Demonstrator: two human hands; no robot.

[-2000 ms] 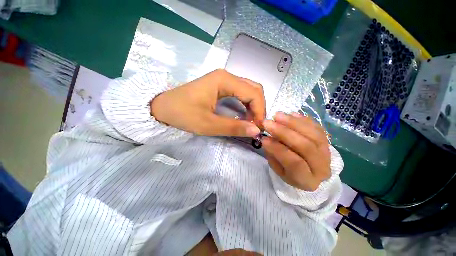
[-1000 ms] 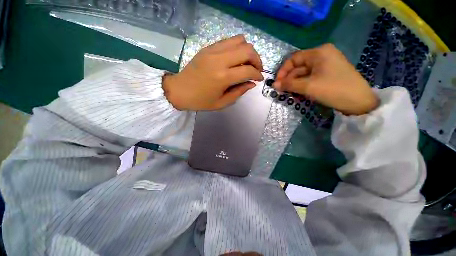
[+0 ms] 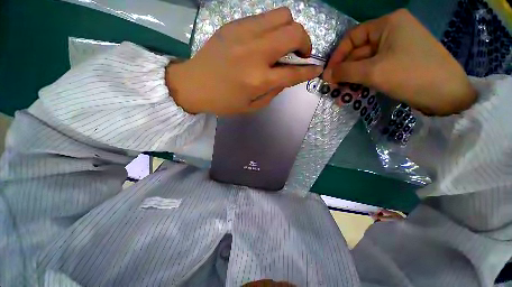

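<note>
The tablet (image 3: 261,140) lies with its grey-purple back up on bubble wrap (image 3: 328,140), its logo toward me. My left hand (image 3: 241,64) is over its far part and pinches a thin, light, shiny tool, apparently tweezers (image 3: 297,59). My right hand (image 3: 401,64) is at the tablet's far right corner, its fingertips closed at the end of a clear strip with rows of black rings (image 3: 347,97). The fingertips of both hands almost meet. The hands hide the far edge of the tablet, and any tiny piece between the fingertips cannot be made out.
A clear bag of black rings (image 3: 483,39) lies at the far right. A glossy clear sheet (image 3: 146,17) lies at the far left on the green mat (image 3: 33,61), with another pale sheet (image 3: 92,50) by my left sleeve. Part of a yellow edge shows at top right.
From holding a ring piece near my body, both hands have moved forward to the tablet's far right corner. The tablet sits nearer to me in view. The ring strip now extends under my right hand.
</note>
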